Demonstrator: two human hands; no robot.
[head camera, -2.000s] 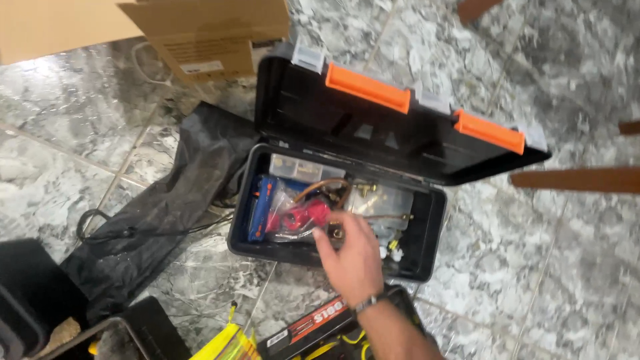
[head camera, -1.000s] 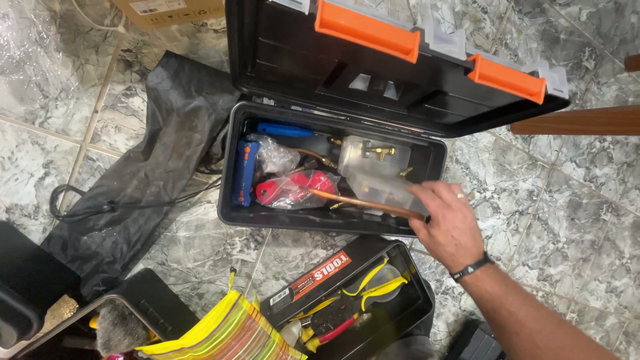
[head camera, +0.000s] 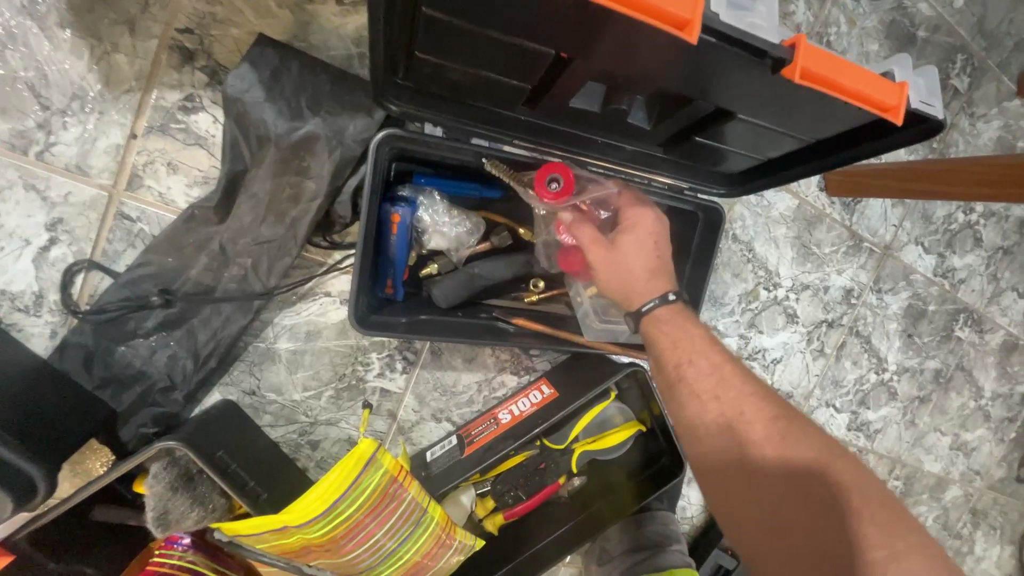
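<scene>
My right hand [head camera: 632,252], with a black wristband, grips a clear plastic bag of red parts [head camera: 554,182] over the right half of an open black toolbox [head camera: 364,264]. A small wire brush [head camera: 506,174] pokes out beside the bag. Inside the toolbox are a blue tool with orange marks [head camera: 394,248], a crumpled clear bag [head camera: 444,222], a dark foam-like tube [head camera: 480,280] and brass fittings [head camera: 538,286]. A copper tube [head camera: 560,330] lies along the near side, and a translucent container [head camera: 596,312] sits below my hand. My left hand is out of view.
Below the toolbox is a black tray [head camera: 668,448] with yellow-handled tools. A striped yellow pouch [head camera: 360,512] and another black box [head camera: 240,448] stand at lower left. A black fabric cover [head camera: 240,216] lies on the floor at left. A wooden leg [head camera: 920,178] juts in at right.
My right hand has moved left and farther into the toolbox, and has taken hold of the bag of red parts. The copper tube now lies nearer the toolbox's near edge.
</scene>
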